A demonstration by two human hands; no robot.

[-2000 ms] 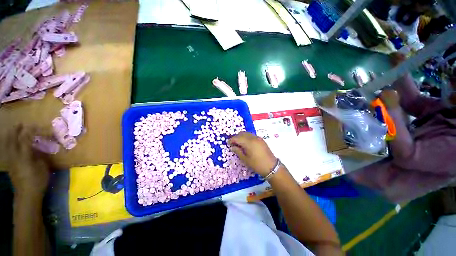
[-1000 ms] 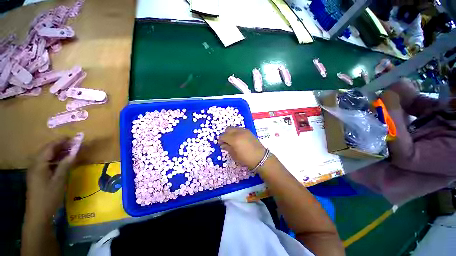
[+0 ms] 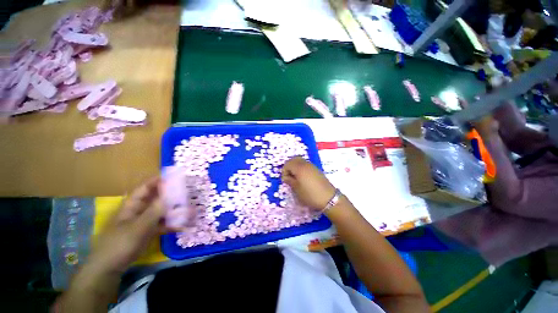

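My left hand [image 3: 137,211] holds a pale pink housing [image 3: 175,198] upright over the left side of the blue parts tray [image 3: 241,246]; hand and housing are blurred. Many tiny pink button caps [image 3: 245,183] lie loose in the tray, with bare blue patches between them. My right hand [image 3: 304,183] is over the right part of the tray, fingertips bunched together at the caps. Whether a cap is between those fingers cannot be seen. The housing heap [image 3: 46,79] lies on the brown board [image 3: 141,165] at the left, with a few housings at its near edge.
Several fitted housings [image 3: 234,98] lie spaced out on the green belt [image 3: 202,73]. A printed carton sheet [image 3: 373,177] is right of the tray. Beyond it stand an open carton with plastic bags [image 3: 450,159] and an orange tool [image 3: 481,154]. A person's arm [image 3: 505,147] is at the right.
My left hand has moved right with a housing, from the board's edge to the tray. Another housing now shows on the belt's left part. The housings on the belt have shifted right.
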